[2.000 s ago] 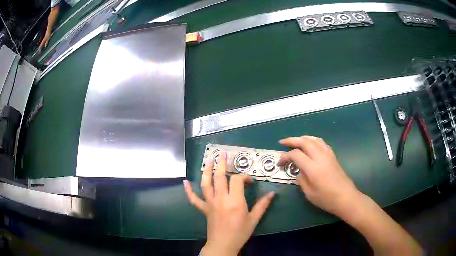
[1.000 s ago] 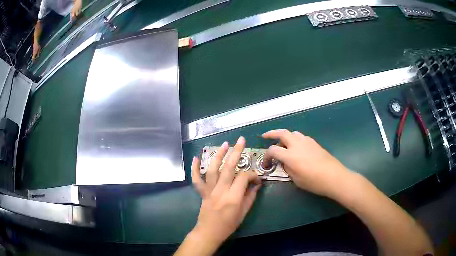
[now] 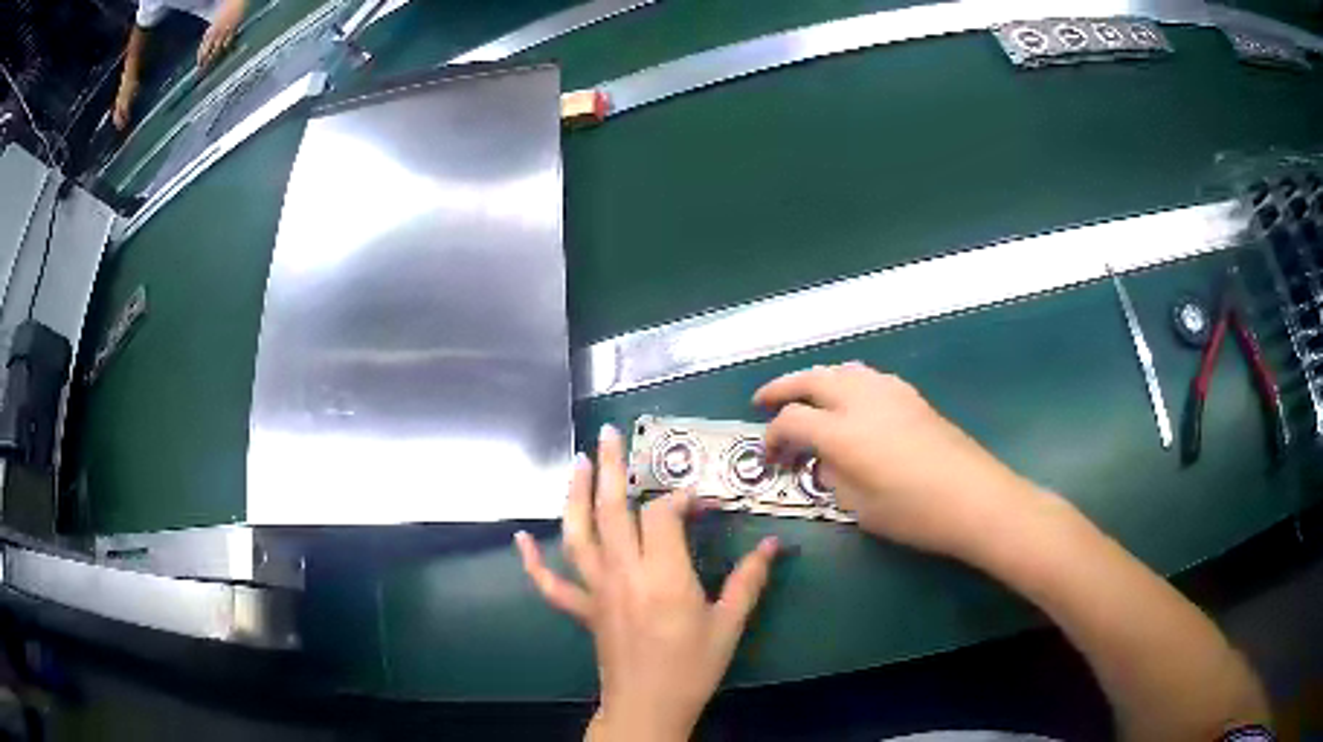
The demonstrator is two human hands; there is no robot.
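A silver-grey four-hole housing lies flat on the green surface in front of me. Two ringed circles show fully, a third is partly covered, and the right end is hidden under my right hand. My left hand is palm down with fingers spread, its fingertips at the housing's left end and front edge. My right hand is over the housing's right half, with thumb and fingers bent close together near the second and third circles. Whether it pinches a small part is hidden.
A shiny sheet-metal plate lies left. Tweezers, a small dial, red-handled pliers and a blister tray are at right. Another housing lies at the back, near a metal strip. A person's arm shows top left.
My left hand has drawn back from over the circles to the left end, fingers spread wider. My right hand stays over the housing. The back housing has shifted right. The view has also shifted slightly.
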